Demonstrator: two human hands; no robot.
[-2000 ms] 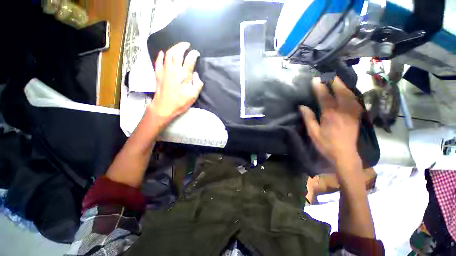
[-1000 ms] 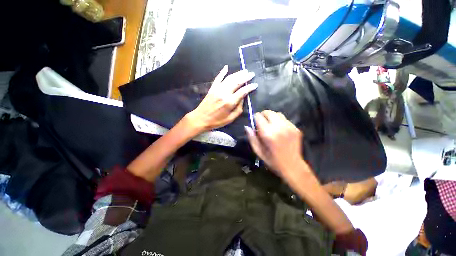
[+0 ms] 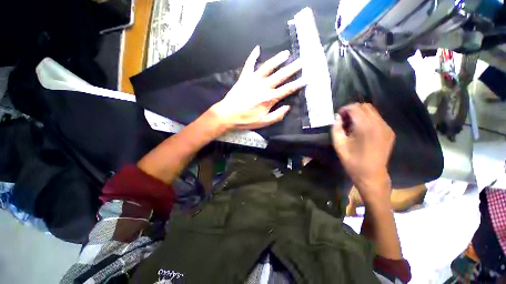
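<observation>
A large black garment panel lies on the white table, its upper right part under the sewing machine head. A white interfacing strip lies face up on the panel, nearly upright in the view. My left hand lies flat on the panel with fingers spread, fingertips at the strip's left edge. My right hand is at the strip's lower right end, fingers curled on the black cloth; it seems to pinch the cloth, partly blurred. The needle area is hidden.
Black cut pieces with a white edge lie at left. The table's wooden edge is at upper left. Cloth-wrapped scissors and a small red item lie right of the machine. White cloth is heaped at lower right.
The white strip, before seen only as a thin outline, now shows its broad white face. My right hand has moved right, and my left hand has spread its fingers beside the strip.
</observation>
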